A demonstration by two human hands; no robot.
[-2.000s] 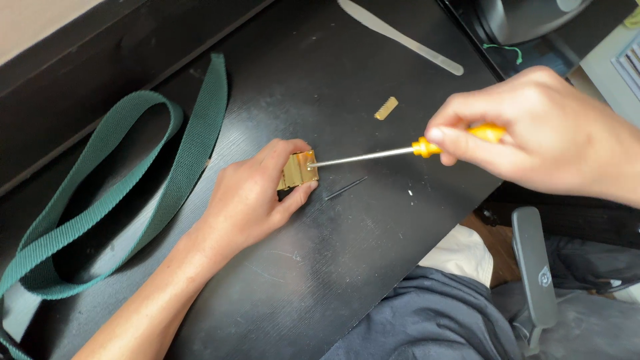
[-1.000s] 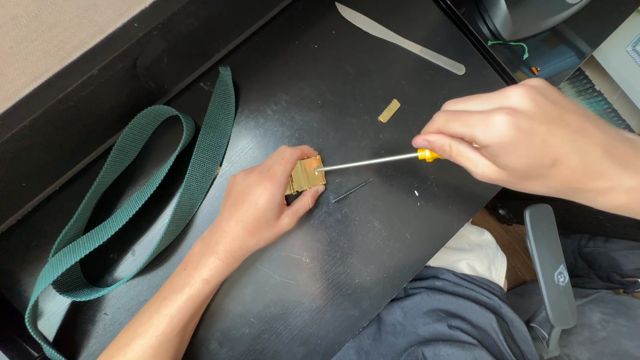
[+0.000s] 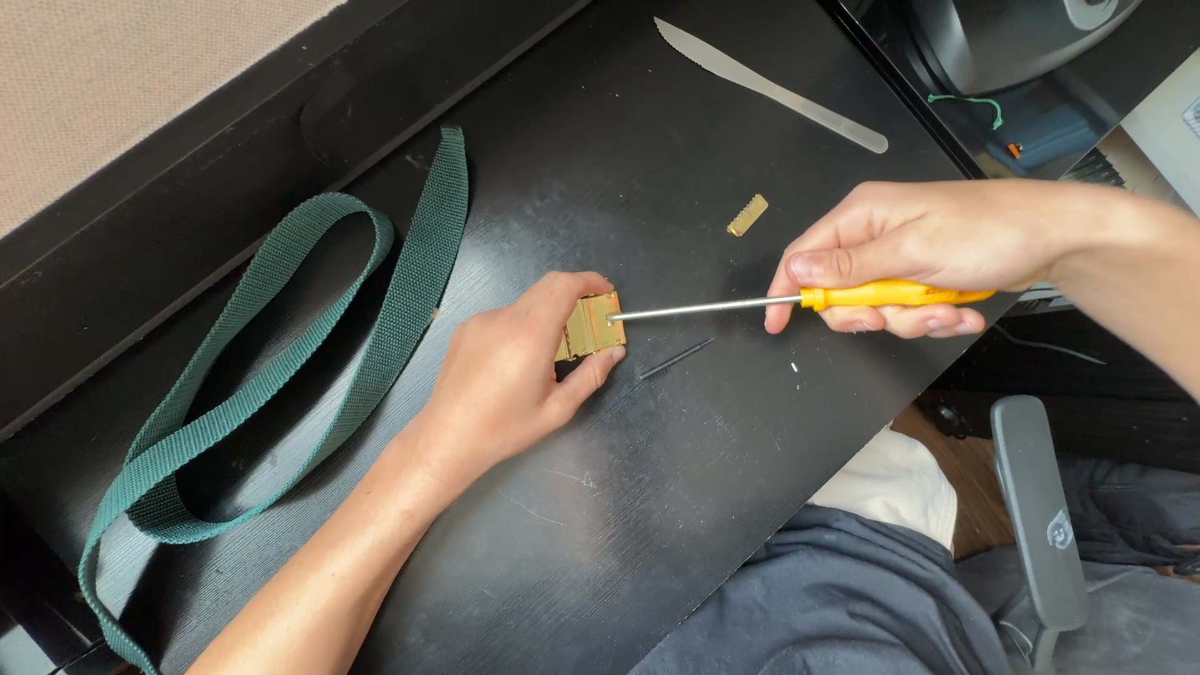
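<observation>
My left hand (image 3: 511,361) pinches a brass-coloured metal belt buckle (image 3: 591,326) by its edges, low against the black desk. In my right hand (image 3: 900,248) lies a screwdriver (image 3: 886,294) with a yellow handle, the index finger reaching along toward the shaft. The screwdriver's tip touches the buckle near its right edge, at a small hole or notch. A toothed brass-coloured metal piece (image 3: 747,216) lies above the shaft, touched by neither hand. Just below the shaft rests a thin dark pointed rod (image 3: 678,358).
A green webbing strap (image 3: 398,291) lies looped at the left. A serrated table knife (image 3: 773,89) is at the top. Tiny white bits (image 3: 795,368) lie near the desk's front edge. A chair armrest (image 3: 1039,511) stands at the lower right.
My right hand has changed its grip: the yellow handle, mostly covered a second ago, now shows along the palm and fingers. The left hand still holds the buckle.
</observation>
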